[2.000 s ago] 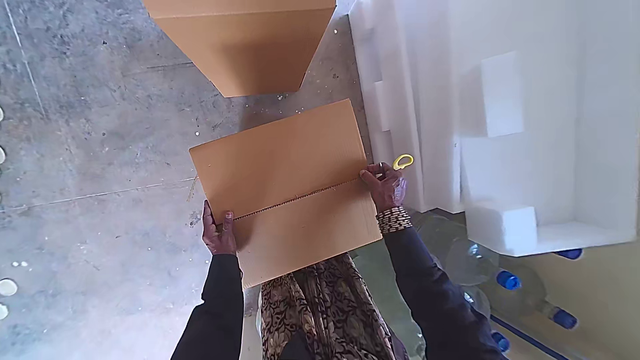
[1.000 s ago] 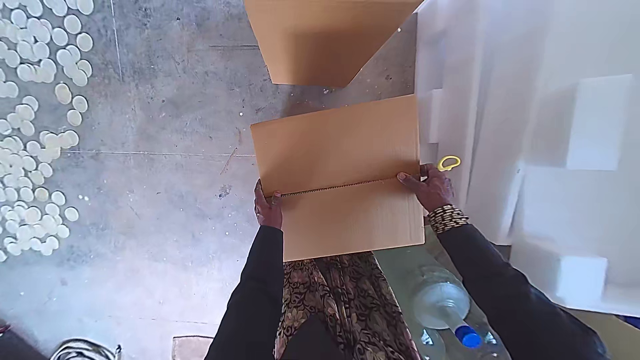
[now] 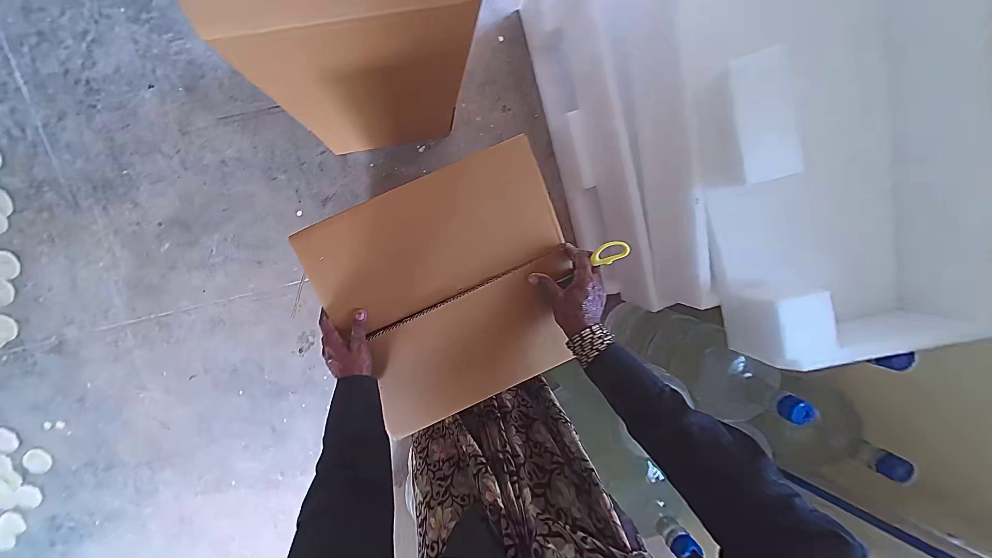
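A cardboard box (image 3: 434, 232) with its two top flaps meeting at a narrow seam lies tilted in front of me. My left hand (image 3: 346, 345) grips its left side, the thumb on top by the seam's end. At the right end of the seam, my right hand (image 3: 575, 291) presses the flap with the thumb and holds the box edge. A yellow loop handle (image 3: 611, 253), seemingly of scissors, sticks out past the right fingers; the rest of that tool is mostly hidden by the hand and box.
Beyond the box stands a larger cardboard box (image 3: 372, 77) on the concrete floor (image 3: 178, 194). White foam pieces (image 3: 767, 116) stand at the right, with clear bottles with blue caps (image 3: 797, 409) below them. Pale round discs (image 3: 37, 461) lie at the far left.
The view has swung left and then back right. Both hands stay on the box, whose flaps still meet at the seam; the box looks more tilted than one second ago.
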